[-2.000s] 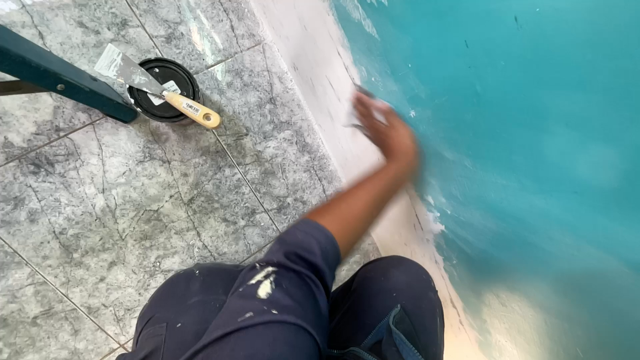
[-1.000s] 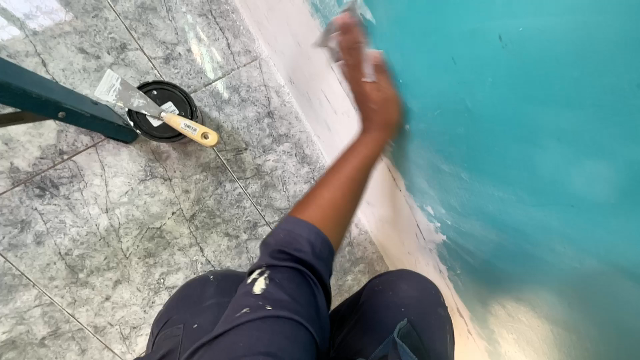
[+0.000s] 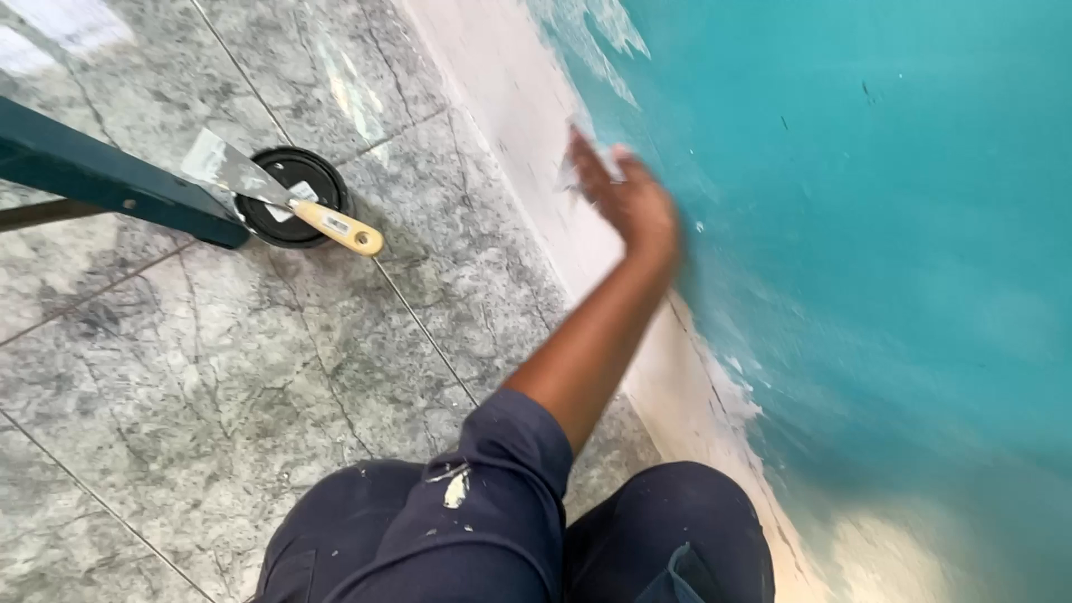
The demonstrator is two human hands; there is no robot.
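My left hand, blurred by motion, is flat against the lower part of the wall, where a whitish band meets turquoise paint. Its fingers press a thin greyish sheet, possibly sandpaper, against the surface; the sheet is mostly hidden and blurred. My right hand is out of view. On the floor to the left, a putty knife with a wooden handle and a metal blade lies across a round black lid or tub. Whitish patches and scuffs mark the turquoise paint.
A dark green metal leg, perhaps of a ladder or stand, reaches the grey marbled tile floor beside the black lid. My bent knees, in dark trousers, are near the wall's base. Pale paint spots mark my sleeve.
My left hand went forward along the wall between the first and second frames and is now back nearer to me. The putty knife has stayed on the black lid.
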